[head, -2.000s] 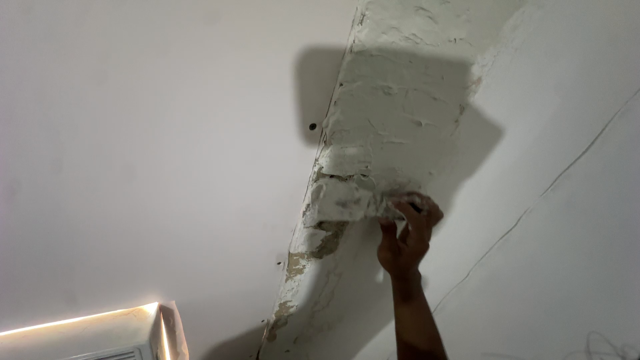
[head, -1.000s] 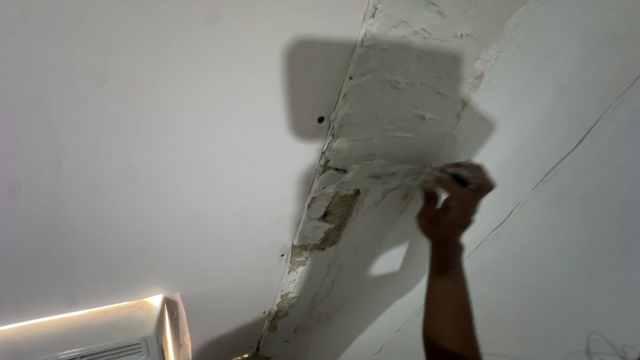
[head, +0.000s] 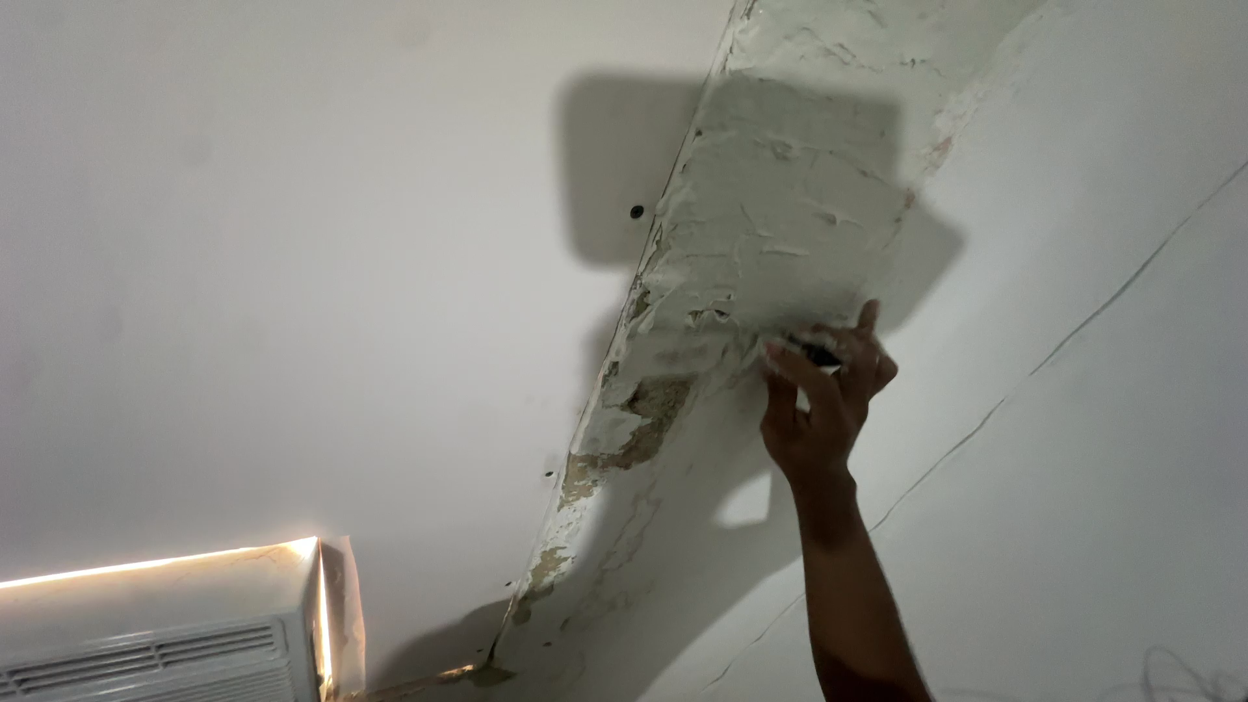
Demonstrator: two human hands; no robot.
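My right hand (head: 829, 380) is raised at the centre right, its fingers closed around the dark handle (head: 817, 353) of a tool, probably a putty knife; the blade is blurred against the surface. The hand is beside a band of rough, wet-looking white plaster (head: 780, 224) along the seam of the ceiling and wall. Below and left of the fingers, a brownish patch of bare, flaked surface (head: 658, 414) shows. My left hand is out of view.
A window air conditioner (head: 146, 653) with light leaking around its edges sits at the lower left. A long crack (head: 1033, 370) runs across the surface at right. A small dark hole or screw head (head: 637, 212) lies left of the band. Shadows fall over the plaster.
My right hand first moved right along the band with the tool, then back slightly left. A brown bare patch shows more fully than two seconds ago.
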